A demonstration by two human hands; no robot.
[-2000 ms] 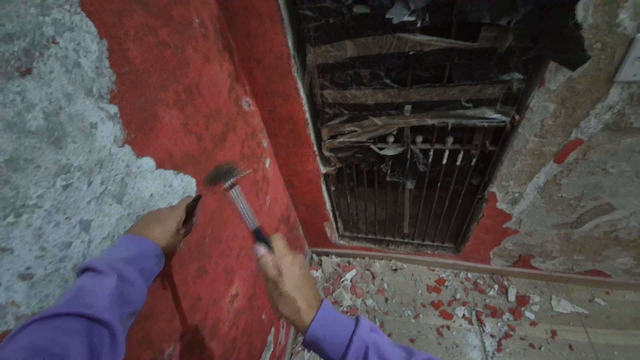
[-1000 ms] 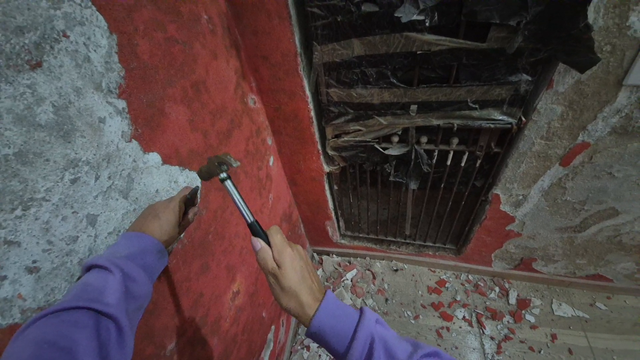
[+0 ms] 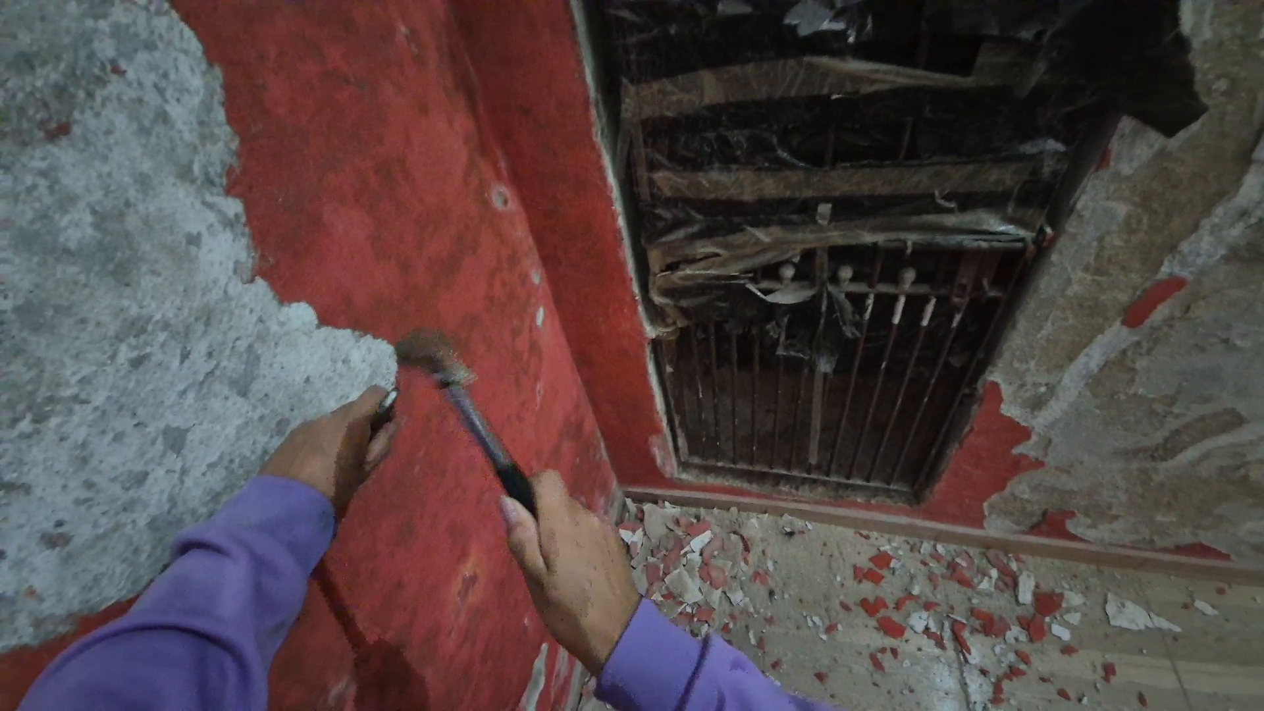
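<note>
My left hand (image 3: pixel 336 446) grips a short metal tool, perhaps a chisel (image 3: pixel 384 407), against the wall where red paint meets bare grey plaster (image 3: pixel 178 375); most of the tool is hidden by the fingers. My right hand (image 3: pixel 578 568) is closed around the black grip of a hammer (image 3: pixel 479 425) with a metal shaft. The blurred hammer head is just above and right of the chisel's end. Red paint (image 3: pixel 336 188) covers the wall above, right of and below the hands.
A metal-barred gate (image 3: pixel 800 395), partly covered with torn dark plastic sheeting (image 3: pixel 889 128), fills the opening ahead. Paint and plaster chips (image 3: pixel 889 624) are scattered over the floor (image 3: pixel 790 612). The wall at right (image 3: pixel 1185 395) has peeled patches.
The hammer head shows at slightly different places near the chisel, blurred in the oldest frame and now. Both hands keep their holds. The bare plaster edge looks much the same.
</note>
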